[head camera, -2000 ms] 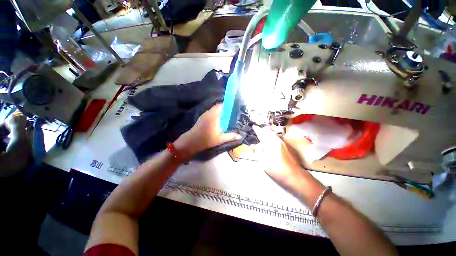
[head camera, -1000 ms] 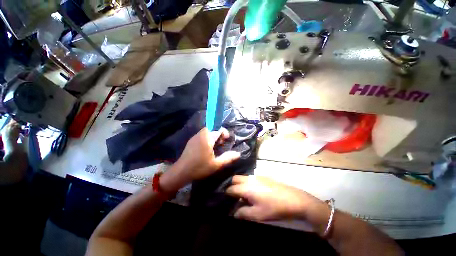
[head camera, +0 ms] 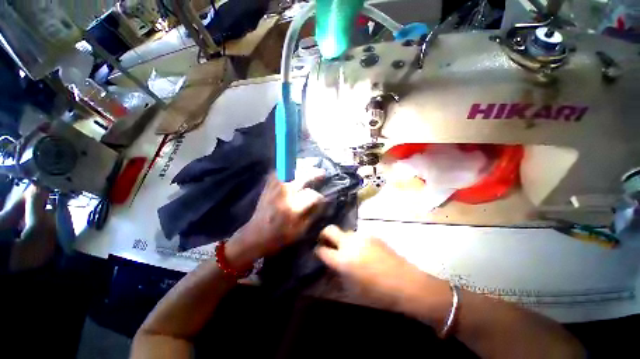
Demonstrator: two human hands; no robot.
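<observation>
The dark navy garment piece (head camera: 221, 179) lies bunched on the white sewing table, left of the needle, with part hanging over the front edge. My left hand (head camera: 281, 214) grips the cloth below the blue lamp head (head camera: 285, 133). My right hand (head camera: 365, 263) is blurred and holds the cloth lower down, near the table edge; its fingertips are partly hidden. The presser foot and needle area (head camera: 370, 163) of the cream lockstitch machine (head camera: 435, 91) is at the cloth's right end. Whether the cloth lies under the foot cannot be told.
A red plastic bag with white contents (head camera: 495, 186) sits under the machine arm. Snips with yellow-green handles (head camera: 593, 236) lie at the right. A red flat case (head camera: 128, 180) and dark scissors (head camera: 100, 212) lie at the left. Another person's hands (head camera: 31, 214) show at the far left edge.
Both hands have moved from beside the needle towards the front edge, drawing part of the cloth with them. Over the last second the hands shifted only slightly on the cloth. The view has also shifted.
</observation>
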